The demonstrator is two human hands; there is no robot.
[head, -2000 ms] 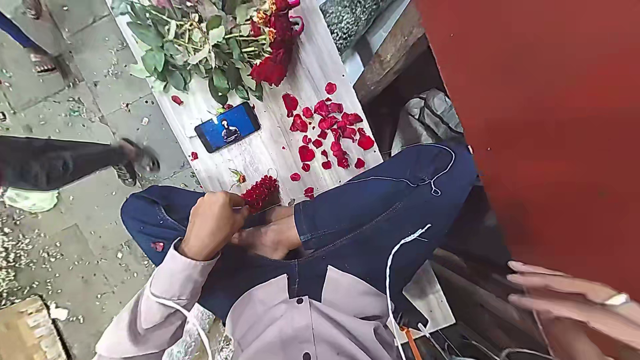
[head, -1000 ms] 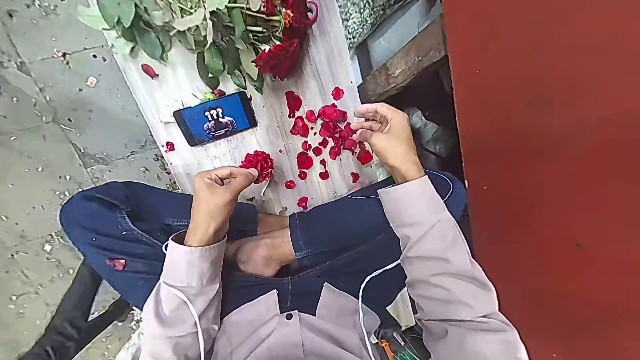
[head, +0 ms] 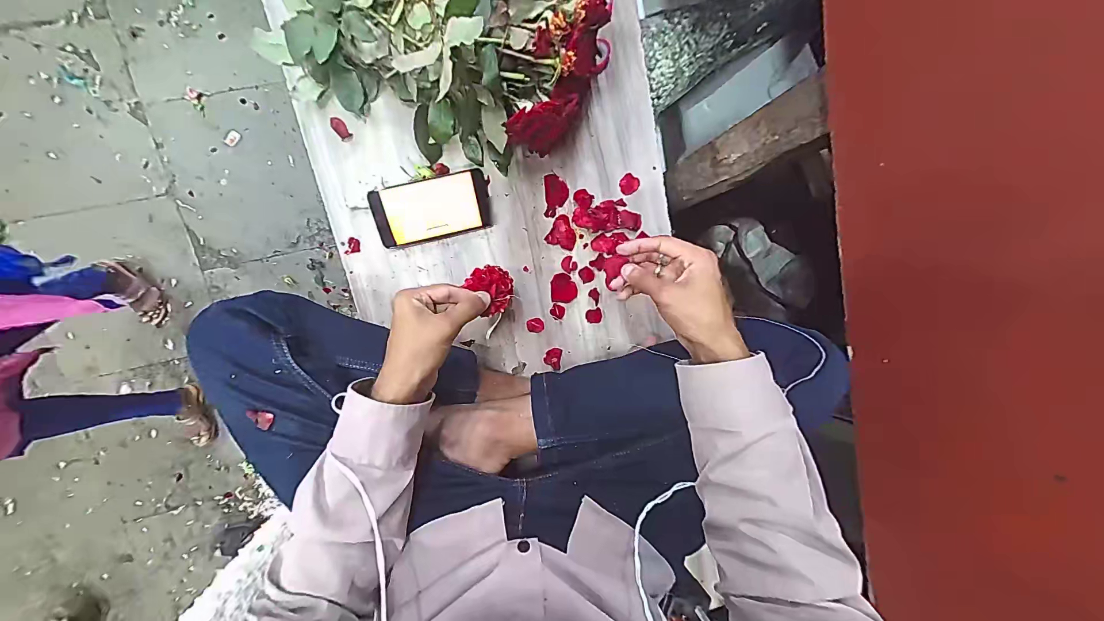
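My left hand (head: pixel 429 332) pinches a small bunch of red petals (head: pixel 490 289) with a pale thread hanging below it. To its right, my right hand (head: pixel 677 285) is raised over the loose red petals (head: pixel 563 288), thumb and index finger close together; whether a petal or thread is between them I cannot tell. A white thread (head: pixel 811 345) lies over my right knee. Beyond my left hand, a smartphone (head: pixel 429 208) with a lit screen rests on the pale wooden board (head: pixel 362 159). A bundle of red roses (head: pixel 543 125) with leafy stems lies at the board's far end.
A red panel (head: pixel 966 310) stands close along my right side. Beside the board are a rough wooden beam (head: pixel 750 142) and crumpled pale material (head: pixel 759 263). At left, a passer-by's sandalled foot (head: pixel 197 416) is on the littered stone floor (head: pixel 95 190). A white cord runs along my sleeves.
My right hand was off at the far right two seconds ago, came over the petals, and is now slightly nearer me. The phone's screen has turned bright. Passers-by's legs at left differ.
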